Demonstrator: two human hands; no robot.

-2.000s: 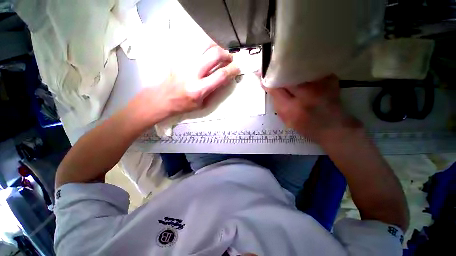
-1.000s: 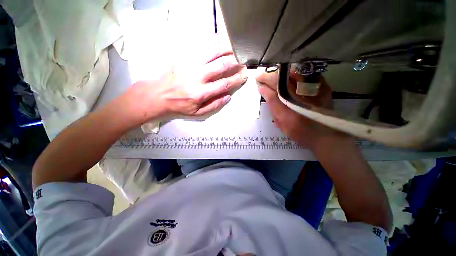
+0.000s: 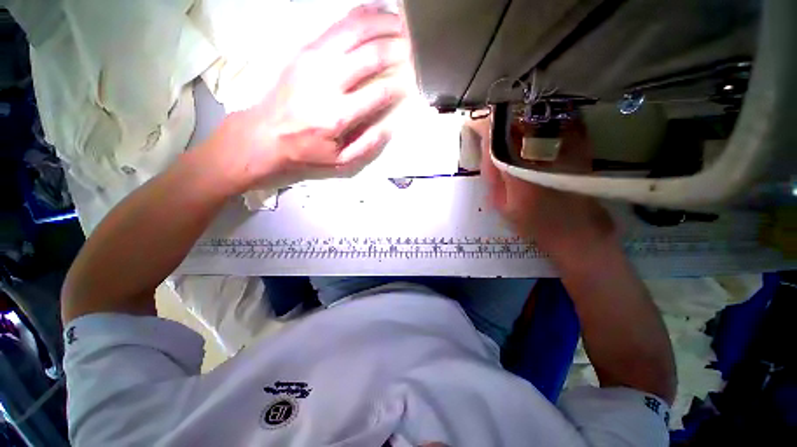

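A white fabric panel (image 3: 419,155) lies on the machine table, very bright and partly washed out by the lamp. My left hand (image 3: 336,105) rests flat on it with the fingers spread, left of the needle area. My right hand (image 3: 546,188) is right of the needle area, partly hidden behind the machine's pale curved frame and blurred; its fingertips are near the panel's right edge, and its grip cannot be made out. The beige-grey sewing machine head (image 3: 585,52) fills the top right and hides the needle.
Loose cream cloth (image 3: 114,113) is heaped at the table's left. A printed ruler (image 3: 376,248) runs along the near table edge. A dark looped item (image 3: 673,215) lies at the right behind the machine frame. More cloth (image 3: 682,332) lies below the table edge at right.
The machine head fills more of the view than two seconds ago. Over the last second my left hand and the panel have moved up, away from the near table edge.
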